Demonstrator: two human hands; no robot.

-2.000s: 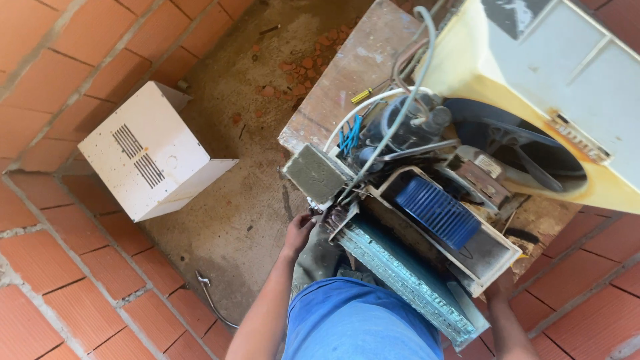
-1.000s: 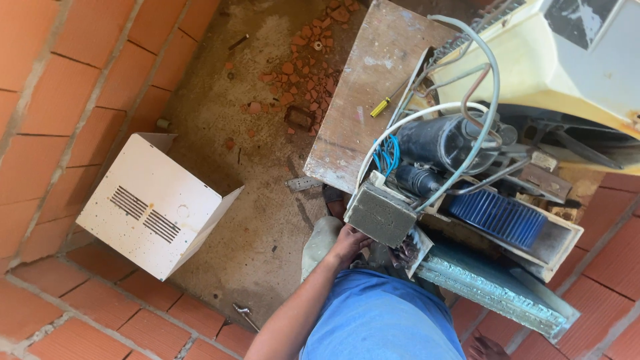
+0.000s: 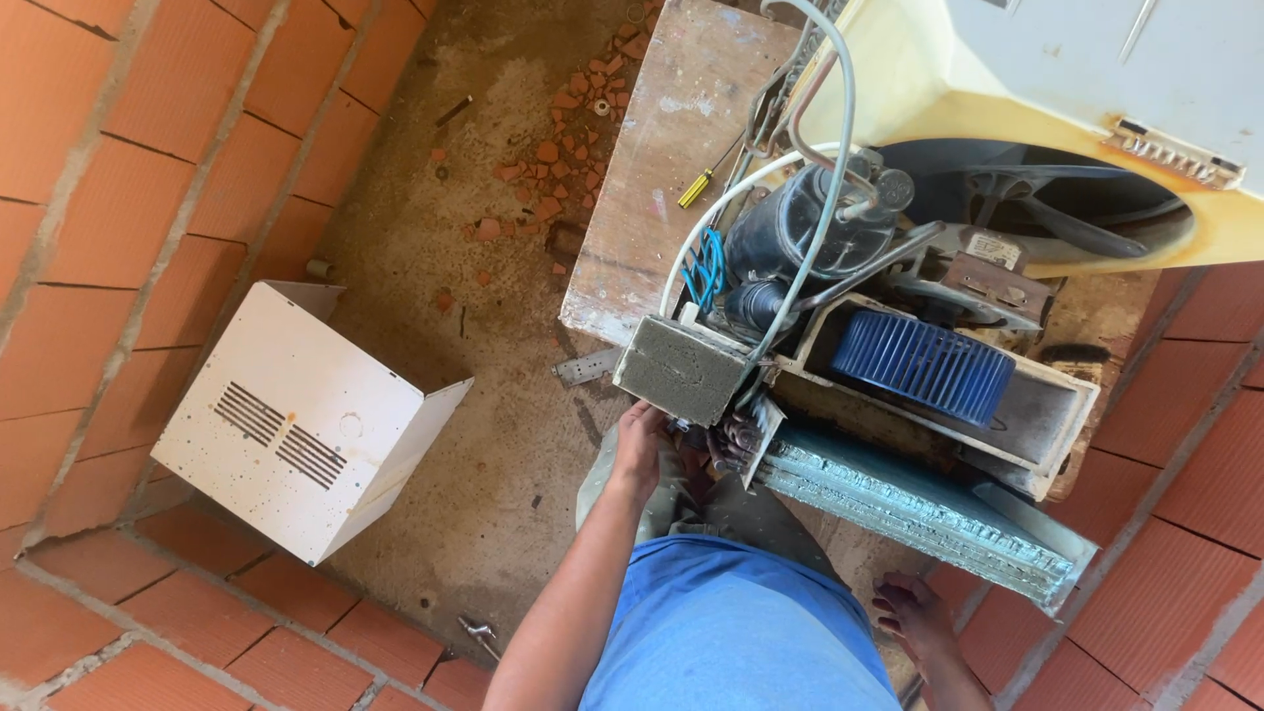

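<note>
An opened air conditioner unit lies on a wooden board (image 3: 657, 188). Its parts show a black compressor (image 3: 775, 232), a blue blower wheel (image 3: 923, 365), a blue-green finned coil (image 3: 908, 509) and a box faced with grey foam (image 3: 681, 370). My left hand (image 3: 640, 444) is at the lower edge of that box, fingertips partly hidden beneath it; whether they grip it cannot be told. Below the coil's right half, my right hand (image 3: 910, 612) hangs with loosely curled fingers, touching nothing visible. A yellow-handled screwdriver (image 3: 697, 188) lies on the board beside the coiled blue wire (image 3: 703, 272).
A white vented metal cover (image 3: 296, 425) stands on the concrete floor at the left. Broken brick pieces (image 3: 548, 153) lie beyond it. A metal rail piece (image 3: 588, 367) sits beside the board, and a metal tool (image 3: 479, 637) near the lower wall. Brick walls (image 3: 148, 128) enclose the space.
My right hand was at the far end of the coil two seconds ago and is now lower, away from it. My left hand stays by the foam-faced box. The view has shifted.
</note>
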